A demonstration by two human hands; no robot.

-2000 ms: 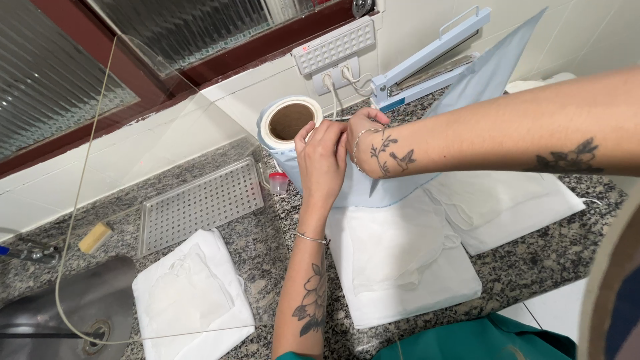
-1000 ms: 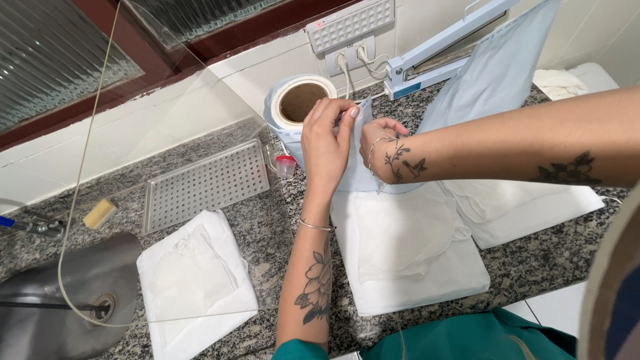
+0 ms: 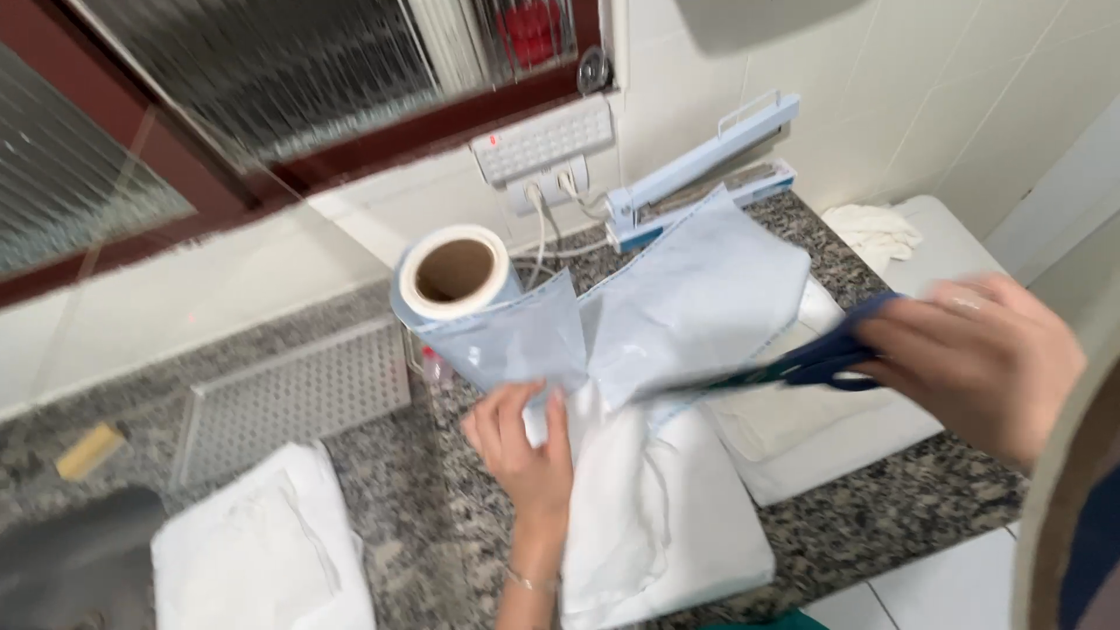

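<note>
My right hand (image 3: 971, 359), blurred, grips the dark blue handles of scissors (image 3: 814, 359); their blades point left over a cut-off piece of blue-tinted sterilization pouch film (image 3: 700, 289). My left hand (image 3: 525, 446) holds the lower edge of the film strip (image 3: 516, 337) that comes off the upright roll (image 3: 459, 271) with its cardboard core. A gap runs between the strip and the separate piece. Below them lies a folded white cloth bundle (image 3: 682, 525), partly lifted or creased near my left fingers. Another white bundle (image 3: 814, 420) is under the film on the right.
A blue-grey impulse heat sealer (image 3: 700, 166) stands against the wall beside plugged-in cords (image 3: 541, 210). On the left are a perforated metal tray (image 3: 297, 394), a yellow sponge (image 3: 90, 451), a sink (image 3: 79, 551) and a white bundle (image 3: 262, 542). A small red-capped container (image 3: 433, 363) is near the roll.
My right hand has moved right, away from the roll, and the scissors now show plainly in it. My left hand has moved down from the roll's side. The view has shifted.
</note>
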